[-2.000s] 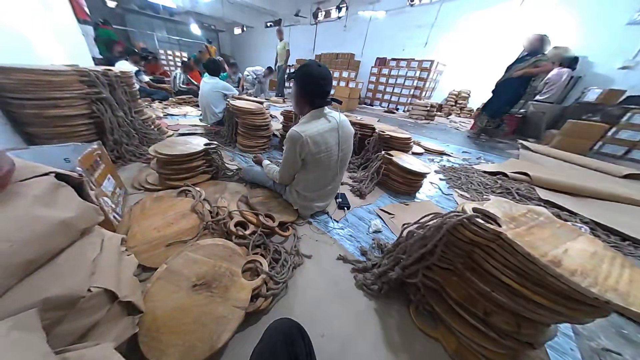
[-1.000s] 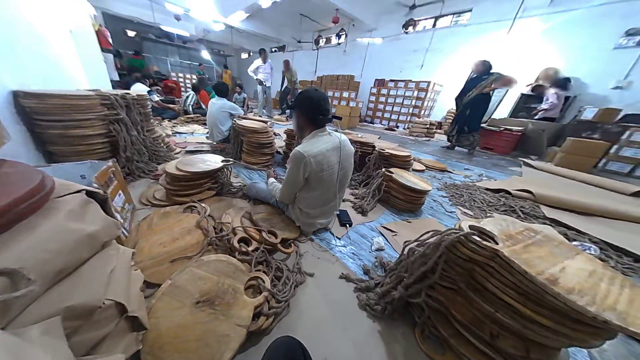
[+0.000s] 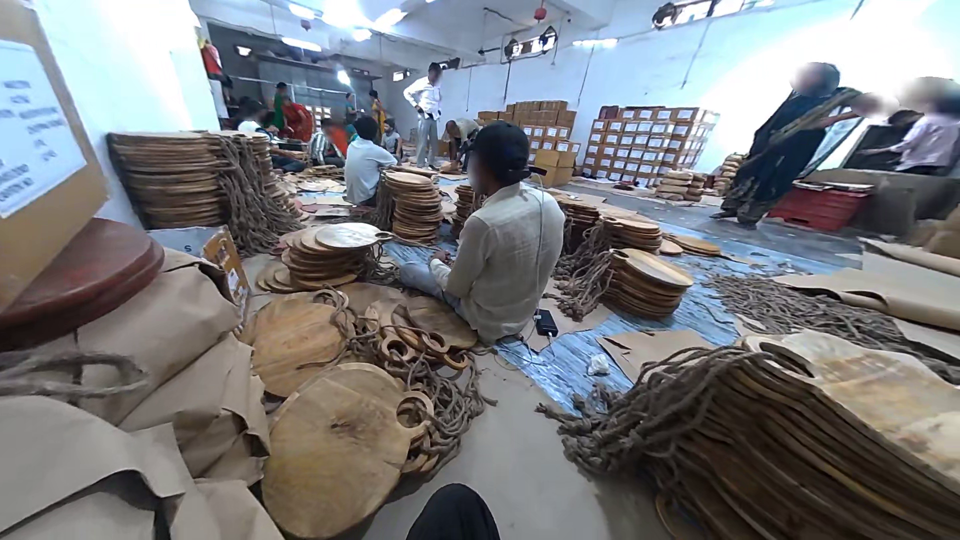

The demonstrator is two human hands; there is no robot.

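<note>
Neither of my hands shows in the head view; only my dark-clothed knee (image 3: 454, 516) appears at the bottom edge. Just left of it lie round wooden boards (image 3: 337, 450) with ring handles and tangled rope (image 3: 450, 397). To the right rises a tall, leaning stack of wooden boards (image 3: 795, 450), its knotted grey-brown rope (image 3: 637, 420) hanging off the near side. Crumpled brown paper (image 3: 172, 375) fills the left, beneath a dark red round board (image 3: 82, 277). A cardboard box (image 3: 45, 150) bearing a written sheet stands at the upper left.
A person in a cap (image 3: 502, 247) sits on the floor ahead, beside a black power bank (image 3: 546, 322) with a cable. More board stacks (image 3: 649, 281) stand around them. Brown paper sheets (image 3: 900, 285) and loose rope (image 3: 810, 307) lie at right. Other people and stacked cartons (image 3: 645, 142) are farther back.
The view has shifted, bringing the cardboard box and more of the dark red board into sight at left. The standing person in dark draped clothing at right has changed posture.
</note>
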